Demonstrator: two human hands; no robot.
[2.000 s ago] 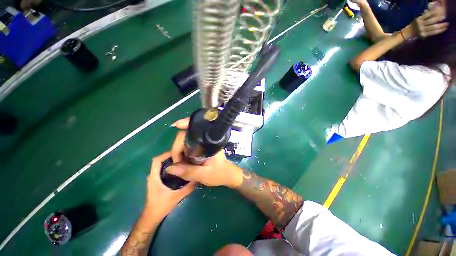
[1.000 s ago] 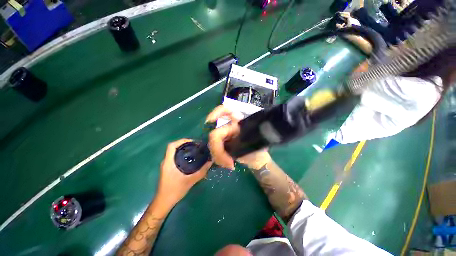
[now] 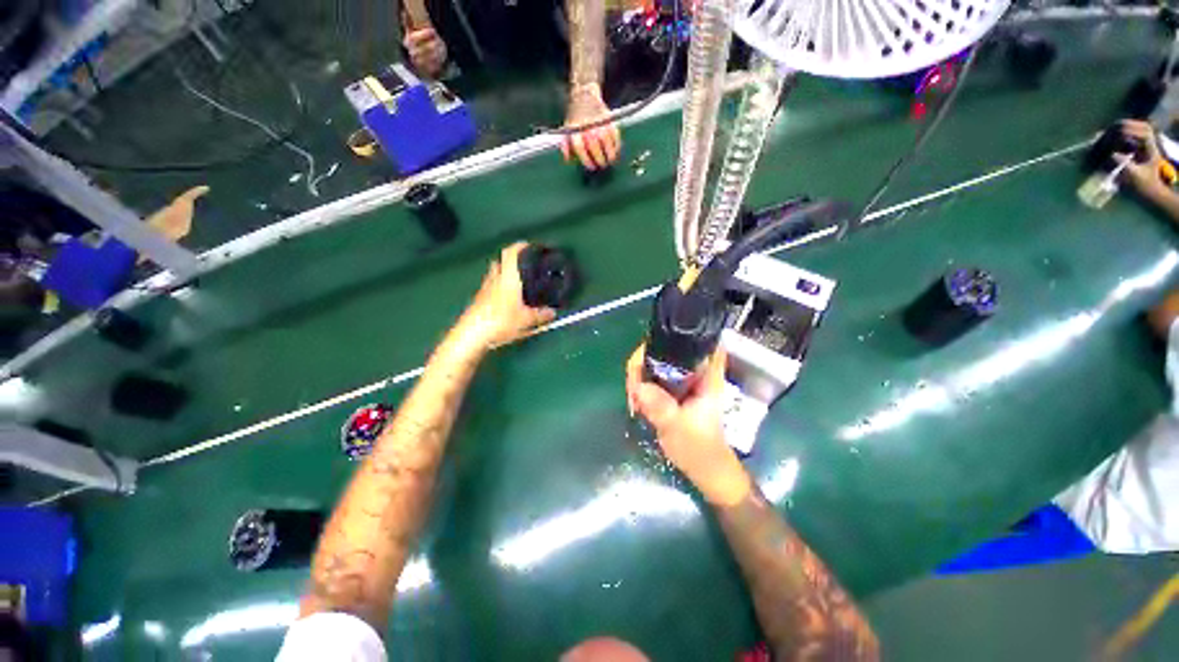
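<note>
My left hand [image 3: 502, 305] is stretched forward, wrapped around a black cylindrical housing [image 3: 548, 277] just beyond the white line. My right hand [image 3: 688, 411] grips the black electric screwdriver [image 3: 685, 323], which hangs from silver coil springs [image 3: 705, 142]. The driver stands upright at the left side of the white-grey screw feeder [image 3: 785, 310]. Its bit is hidden. The left hand and the driver are well apart.
Black units stand at right [image 3: 953, 308] and lie at lower left [image 3: 274, 538]; a red-lit end [image 3: 367, 429] shows beside my left forearm. Another person's hand [image 3: 594, 137] reaches over the far edge. A white fan [image 3: 866, 29] is overhead. Blue bins [image 3: 416, 127] lie beyond the belt.
My left hand has moved forward across the white line with the housing. The driver has swung from tilted to upright, away from the housing. The view has shifted, showing more of the far side.
</note>
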